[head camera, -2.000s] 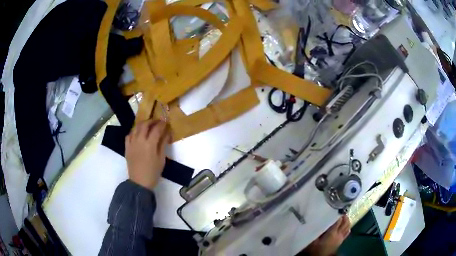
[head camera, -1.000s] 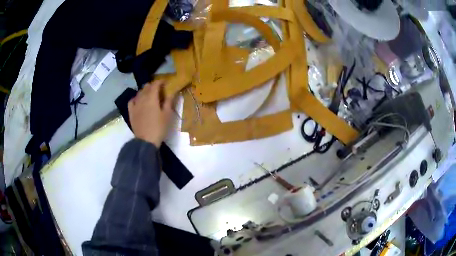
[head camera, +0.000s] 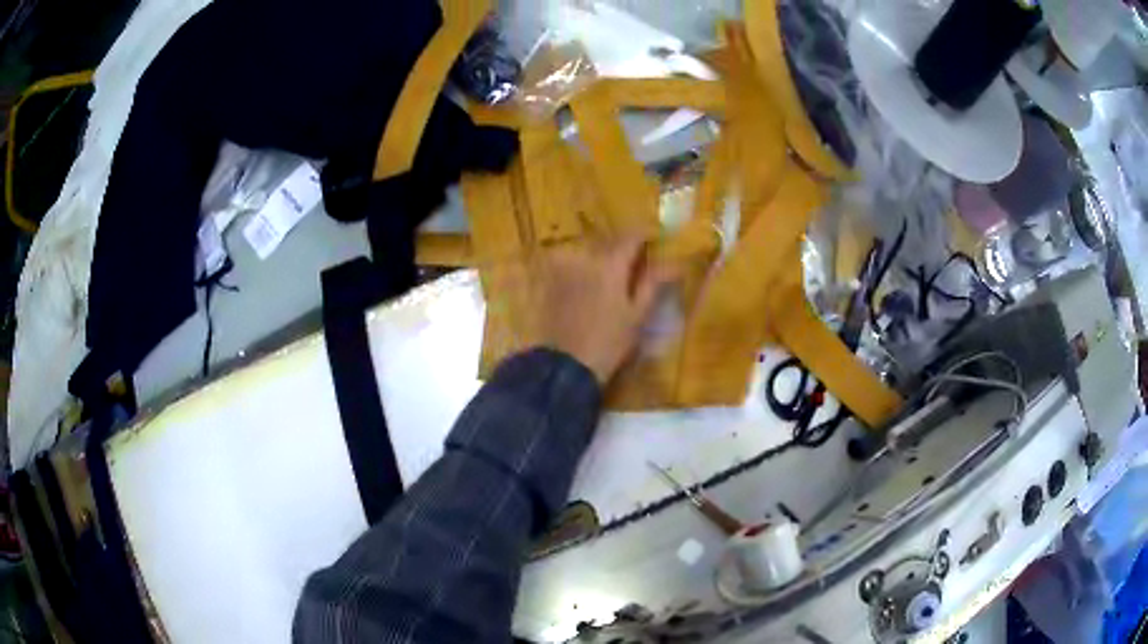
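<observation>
My left hand (head camera: 588, 302) is blurred and lies on the pile of mustard-brown templates (head camera: 743, 365); its fingertips are hard to make out, so I cannot tell whether it grips one. A long narrow dark band (head camera: 359, 396) lies on the white table (head camera: 239, 491), left of my sleeve, its lower end near the sleeve. My right hand is not in view.
Large dark cloth (head camera: 302, 82) and a white hang tag (head camera: 280, 208) lie at the upper left. Black-handled scissors (head camera: 806, 403), a brown-handled tool (head camera: 713, 510) and a white cup-like piece (head camera: 765, 556) lie by the sewing machine (head camera: 995, 503). A dark thread cone (head camera: 976, 50) stands upper right.
My left hand has moved right, off the dark band and onto the templates, which have shifted. The band now lies more upright in the picture. My right hand has left the view.
</observation>
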